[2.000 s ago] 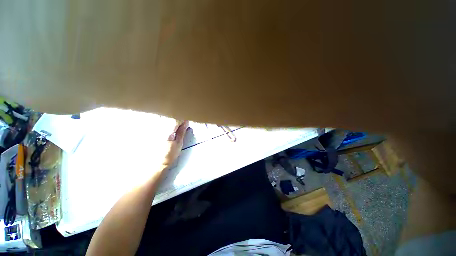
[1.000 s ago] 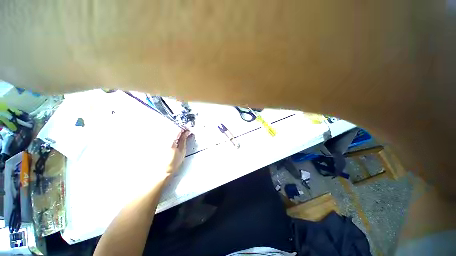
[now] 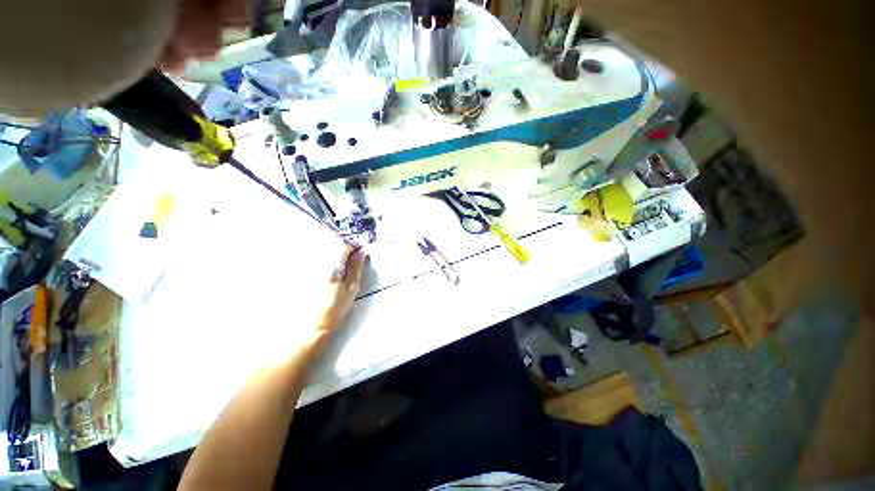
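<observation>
A white sewing machine (image 3: 499, 144) with a teal stripe and "JACK" lettering stands on the white table. My right hand (image 3: 106, 43), large and blurred at the top left, grips the black-and-yellow handle of a long screwdriver (image 3: 213, 144). Its thin shaft slants down right to the presser foot area (image 3: 358, 222). My left hand (image 3: 338, 283) lies on the table with its fingertips at that area, by the screwdriver's tip. Glare washes out the hand, and whether it holds anything cannot be told.
Thread snips (image 3: 439, 261), black-handled scissors (image 3: 470, 209) and a yellow-handled screwdriver (image 3: 508, 242) lie before the machine. An accessory tray (image 3: 662, 222) is at the right end. Paper (image 3: 125, 254) and a cluttered tray (image 3: 88, 374) are at left. My right forearm blocks the upper right.
My right arm, which covered the upper view, has shifted up and aside, uncovering the machine head and the screwdriver. My left hand has stayed at the presser foot area.
</observation>
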